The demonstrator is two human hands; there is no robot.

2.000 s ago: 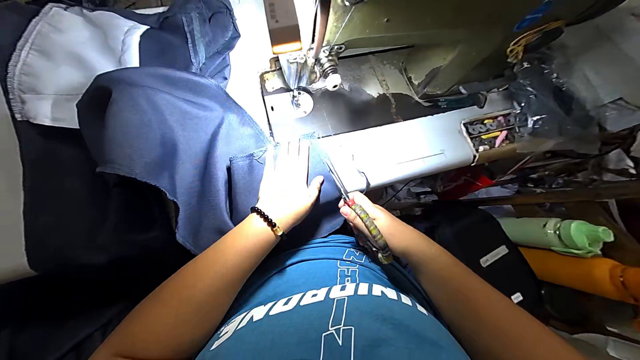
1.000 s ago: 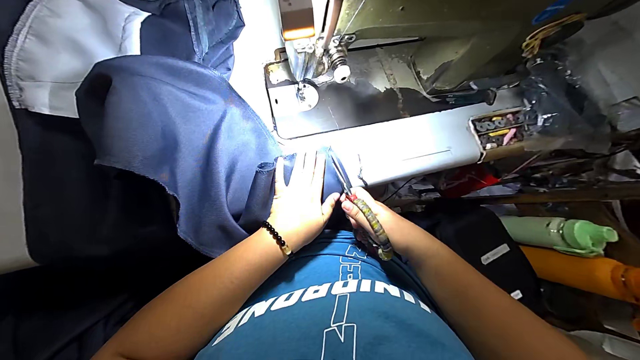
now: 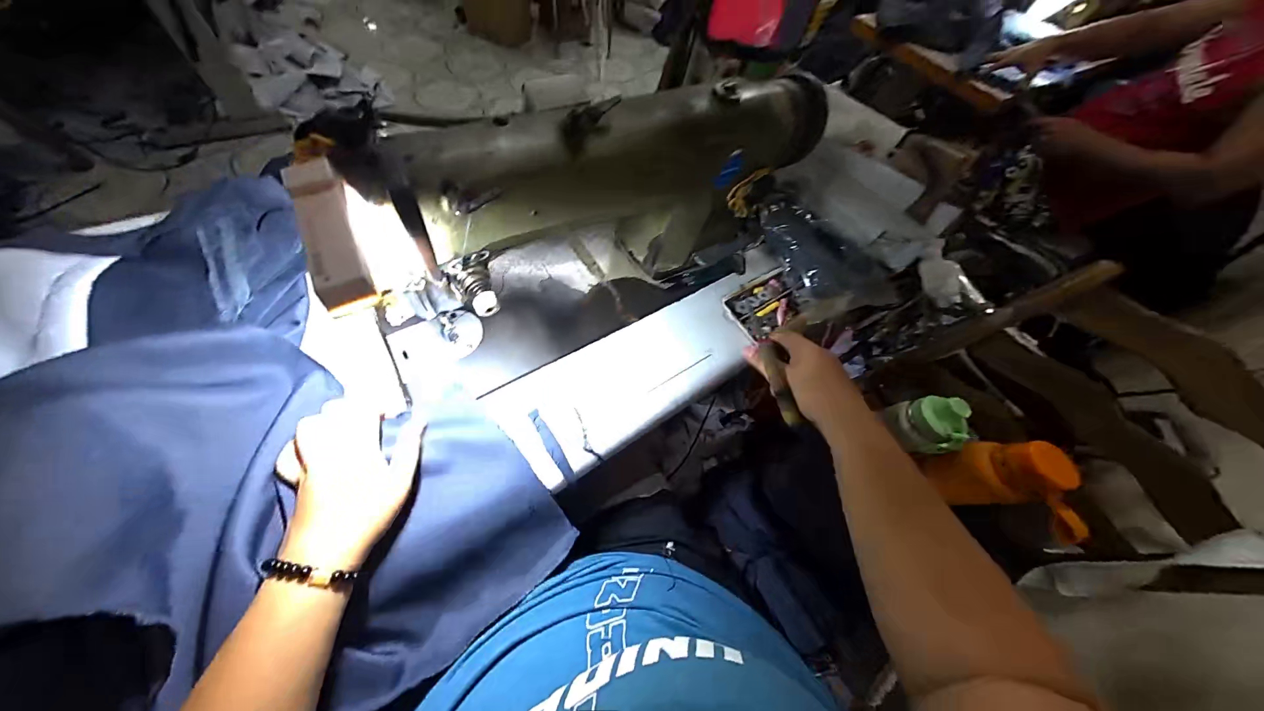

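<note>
My left hand (image 3: 351, 474) grips navy blue fabric (image 3: 464, 523) at the left, in front of the sewing machine's needle area, with its thumb and fingers partly washed out by the lamp light. Beside the small bobbin and tool compartment (image 3: 760, 306) at the table's right end, my right hand (image 3: 800, 375) holds scissors (image 3: 780, 385) by the handles; their blades are hidden. The sewing machine (image 3: 612, 168) stands behind both hands. A thin navy fabric strip (image 3: 551, 444) and a thread lie on the pale table edge (image 3: 632, 380).
A clear plastic bag (image 3: 820, 252) lies behind the compartment. Green-capped (image 3: 933, 423) and orange (image 3: 997, 472) bottles are at the right, below a wooden bar (image 3: 1027, 311). More navy cloth (image 3: 237, 247) is heaped left of the machine. Another person (image 3: 1165, 148) works at the upper right.
My right hand has moved right with the scissors, away from the cloth to the compartment. My left hand has moved left with the fabric. The view has swung up and shifted.
</note>
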